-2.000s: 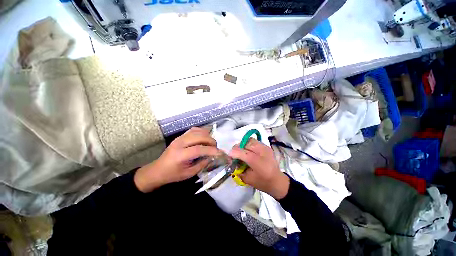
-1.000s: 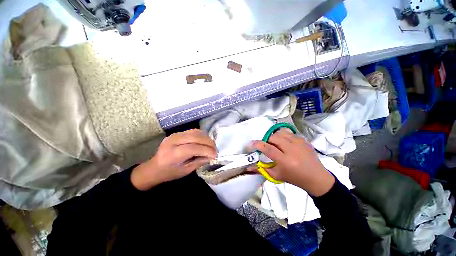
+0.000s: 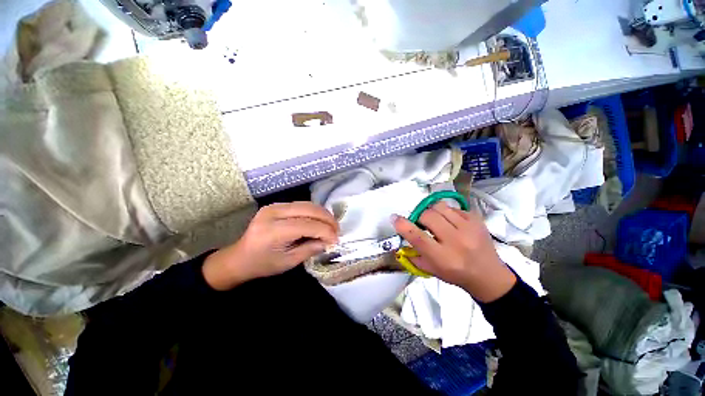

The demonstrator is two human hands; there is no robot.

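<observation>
My right hand holds the scissors by a green and a yellow handle loop, blades pointing left. The blade tips are at the fingertips of my left hand. My left thumb and fingers are pinched together at the edge of a tan and white garment piece over my lap; what lies between the fingertips is too small to tell. The piece's tan edge runs just below the blades, its white face below that.
A tan garment with a nubbly panel covers the table's left. Brown tabs lie on the white table, below the sewing machine. Cloth-filled blue crates stand beyond the table edge; a grey-green bundle is at right.
Since two seconds ago my right hand has moved right, and the scissors have turned from pointing down-left to nearly level, tips at my left fingertips. In the last second the hands barely moved.
</observation>
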